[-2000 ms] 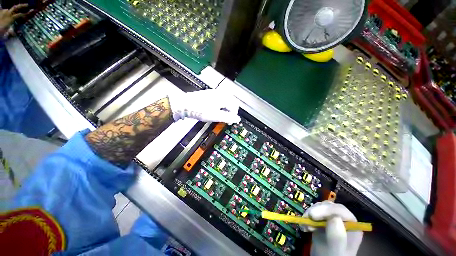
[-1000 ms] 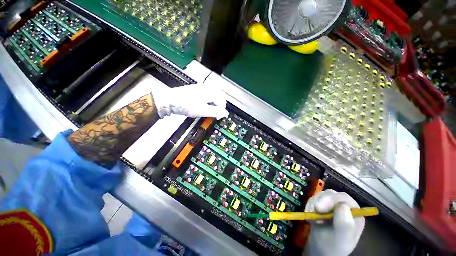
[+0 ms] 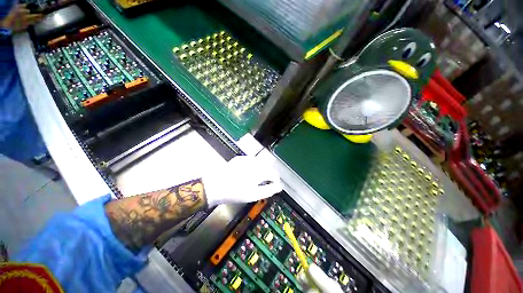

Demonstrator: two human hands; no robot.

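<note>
A black pallet [image 3: 239,231] with orange clamps holds rows of small green circuit boards [image 3: 252,257] with yellow parts; its lower part is cut off by the picture's edge. My left hand [image 3: 246,180], in a white glove, lies at the pallet's upper left corner; its fingertips are hard to make out. My right hand [image 3: 322,280], also gloved, is mostly cut off at the bottom edge. It holds a yellow stick tool [image 3: 296,245] whose far end points to the boards near the pallet's top.
Another pallet [image 3: 92,66] lies further left on the conveyor [image 3: 67,137]. Blister trays of yellow parts [image 3: 226,74] stand on the green bench mat and right of a penguin-shaped fan [image 3: 370,103]. A red bin [image 3: 496,263] is at the right. Another person's hand [image 3: 20,20] shows top left.
The view has shifted, so the pallet sits lower in the picture. The yellow tool has turned from lying sideways over the lower boards to pointing up at the upper boards.
</note>
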